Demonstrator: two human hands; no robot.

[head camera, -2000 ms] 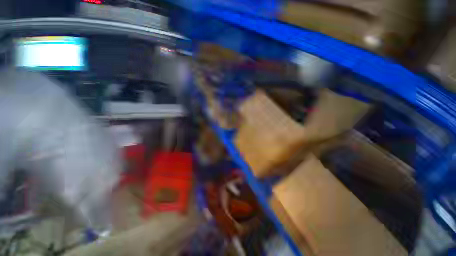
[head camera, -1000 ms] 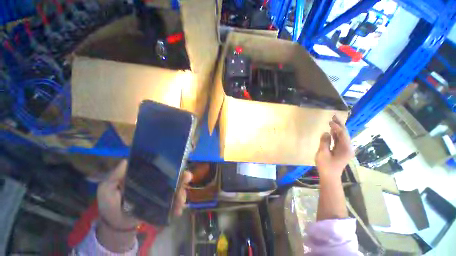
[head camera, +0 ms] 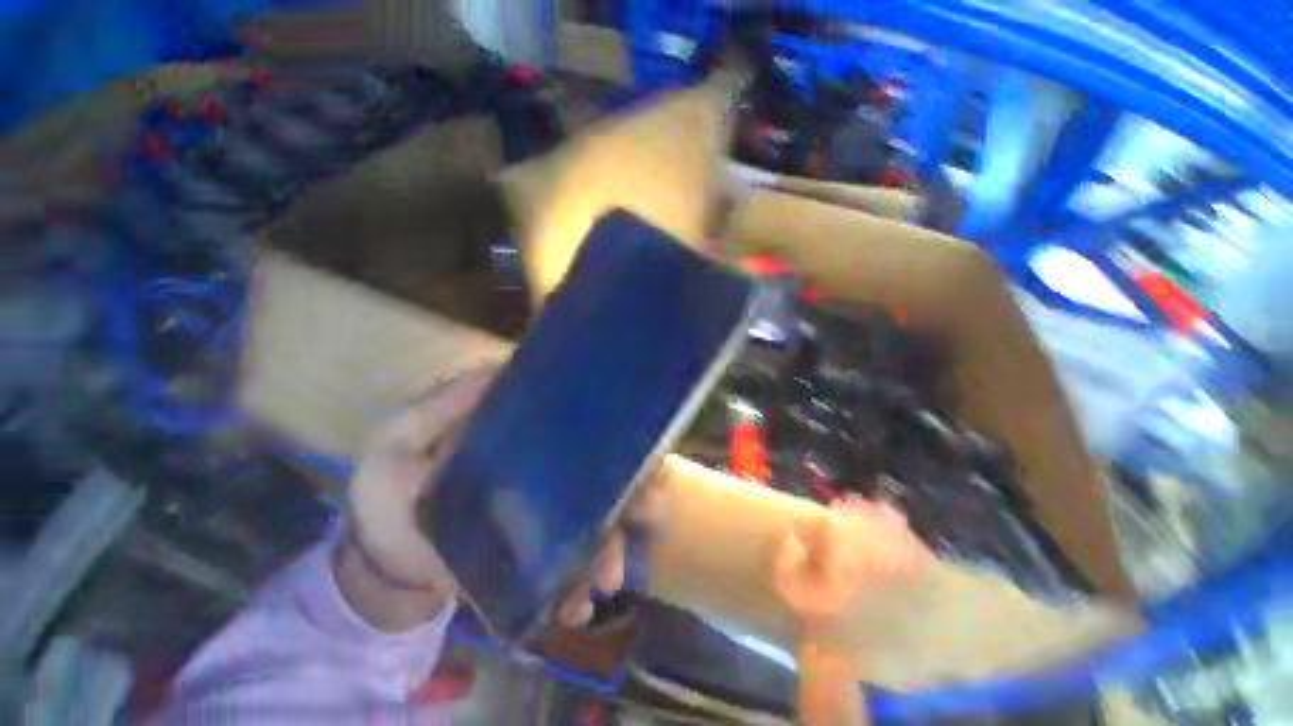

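My left hand holds a smartphone, a dark slab with a black screen, tilted in front of the cartons. My right hand is blurred at the front wall of the right open carton, its fingers near the top edge. Whether they grip the edge I cannot tell. Inside that carton lie black fixtures with silver metalwork and red handles. The phone hides part of the carton's left side.
A second open brown carton stands to the left, its inside dark. Behind it are blurred clamps with red grips. Blue tubing is at the far left. Blue rack steelwork crosses the top and right.
The view has moved closer to the right carton. The phone is higher, further right and more tilted. My right hand has moved from the carton's right corner to the middle of its front wall.
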